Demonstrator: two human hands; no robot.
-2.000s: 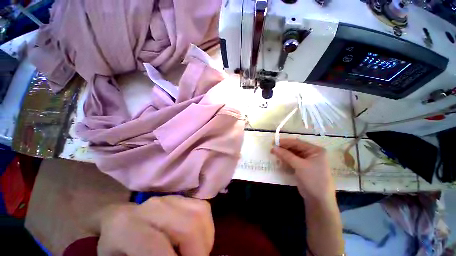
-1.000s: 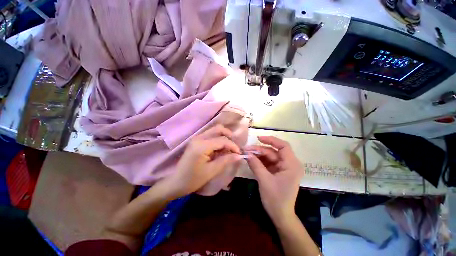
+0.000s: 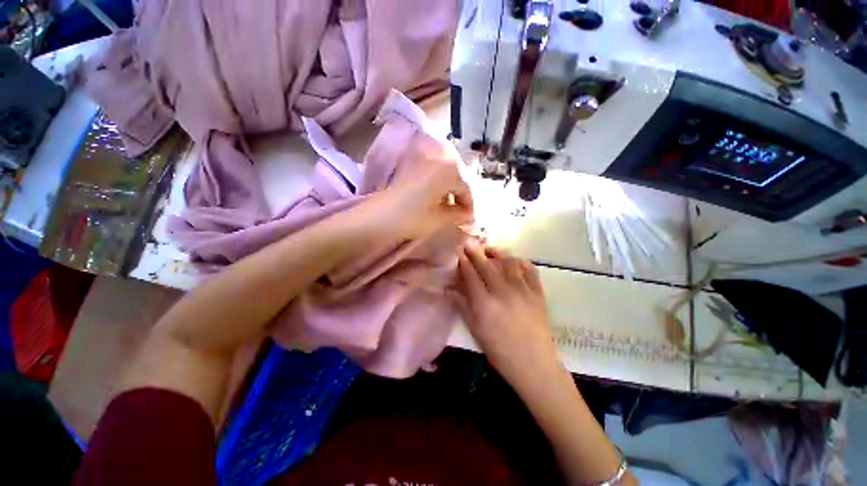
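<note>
The pink garment (image 3: 409, 318) lies bunched on the table left of the needle. My left hand (image 3: 433, 195) holds its fabric close to the presser foot (image 3: 494, 169). My right hand (image 3: 499, 289) rests at the garment's right edge, fingertips near the left hand's, just in front of the needle area. The strip seen between my fingers before cannot be made out under the hands and glare. A fan of white strips (image 3: 623, 228) lies right of the needle.
The sewing machine (image 3: 627, 76) stands above the work. A black pointed piece (image 3: 784, 323) lies at the right. A large pink heap (image 3: 238, 66) is at the back left. A blue basket (image 3: 285, 408) and a red basket (image 3: 38, 327) are below the table.
My hands came together with a small strip between the fingers, then moved up to the garment edge by the presser foot. The left hand took hold of the garment.
</note>
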